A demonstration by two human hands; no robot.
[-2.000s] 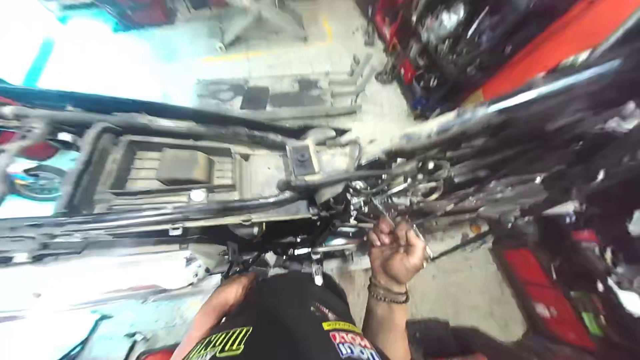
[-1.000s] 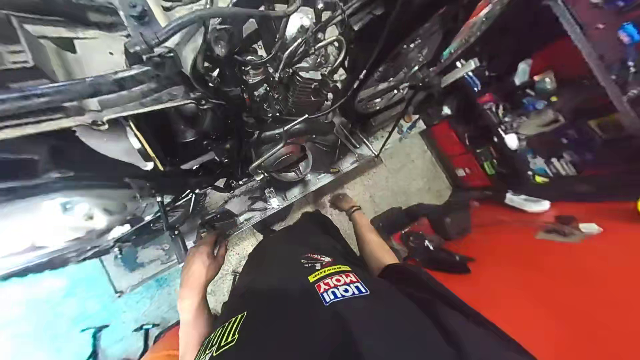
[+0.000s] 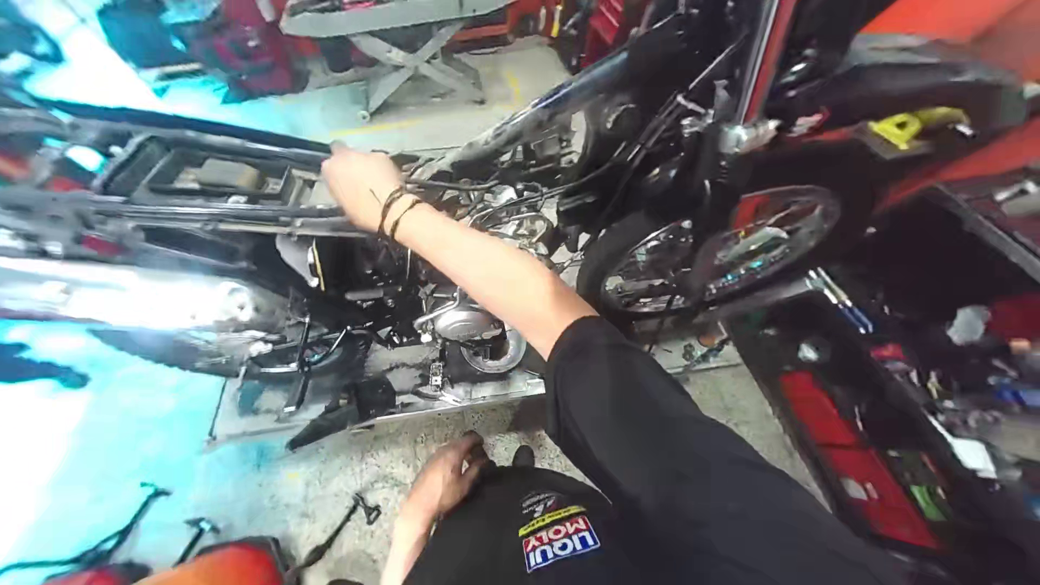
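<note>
A partly stripped motorcycle stands across the view, its frame (image 3: 244,213) bare, with a storage tray (image 3: 223,175) set in it. Over the frame, beside the tray, is my right hand (image 3: 363,185), with dark cords at the wrist. Its fingers curl down, and what they touch or hold is hidden. Below my outstretched forearm sits the engine with a round silver cover (image 3: 467,322). My left hand (image 3: 452,474) hangs low in front of my black shirt, fingers bent near the cloth, and nothing can be made out in it.
The motorcycle stands on a metal platform (image 3: 455,406). A red and black tool cabinet (image 3: 845,455) is at the right, with tools and parts on top. Another motorcycle wheel (image 3: 768,236) stands behind. A scissor-legged lift table (image 3: 398,20) is at the back. Dark metal stands (image 3: 337,528) lie lower left.
My right hand, low beside my body one second ago, is now reached out over the motorcycle frame. My left hand has come away from the platform's edge to my shirt front. The view has shifted strongly.
</note>
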